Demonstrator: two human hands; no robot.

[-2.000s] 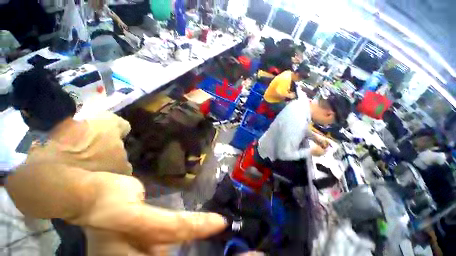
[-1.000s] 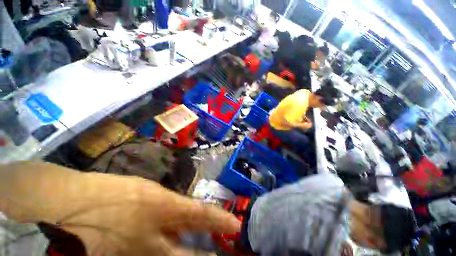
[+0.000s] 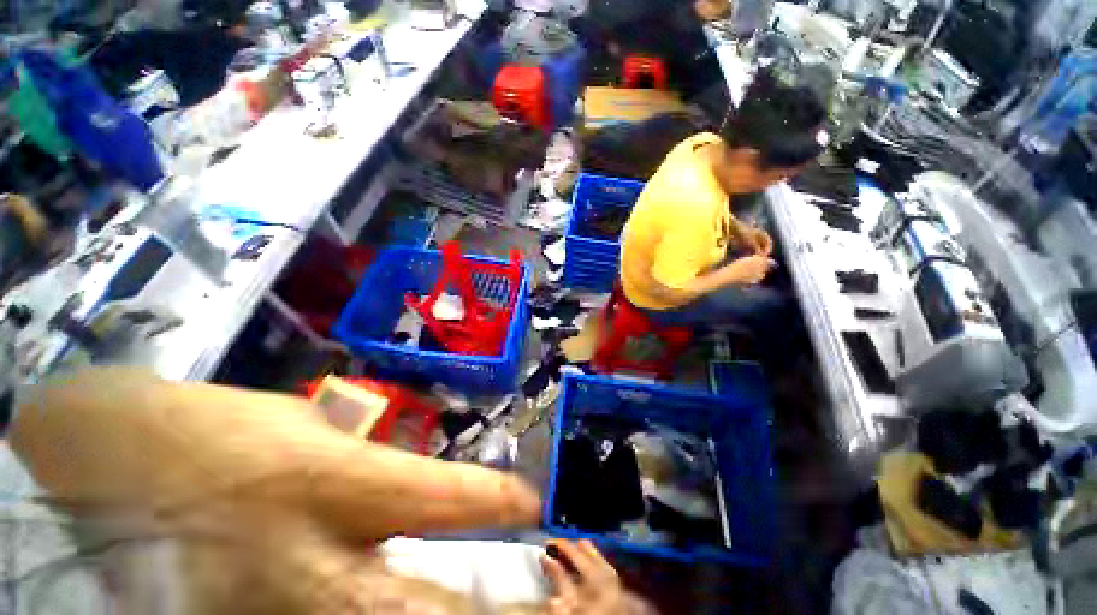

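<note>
A hand comes up from the bottom edge near the middle. I take it as my right hand (image 3: 589, 581), though it is blurred and cut off. Its fingers are bent beside a pale, flat thing (image 3: 469, 569), with a small dark spot at the fingertips. I cannot tell what the pale thing is or whether the hand grips it. A large tan sleeve (image 3: 277, 463) of another person reaches across the lower left and partly covers this area. My left hand is not in view.
A blue crate (image 3: 656, 402) with dark cloth stands just ahead. Another blue crate (image 3: 421, 364) holds a red stool (image 3: 463, 312). A person in yellow (image 3: 680, 228) sits at the right white table (image 3: 830, 318). A sewing machine (image 3: 956, 348) is at right. A white table (image 3: 271, 156) runs along the left.
The view has moved forward and tilted down. The grey-shirted person and the tan-clothed person's head have left the picture. The yellow-shirted person and crates look nearer. The hand at the bottom now shows more.
</note>
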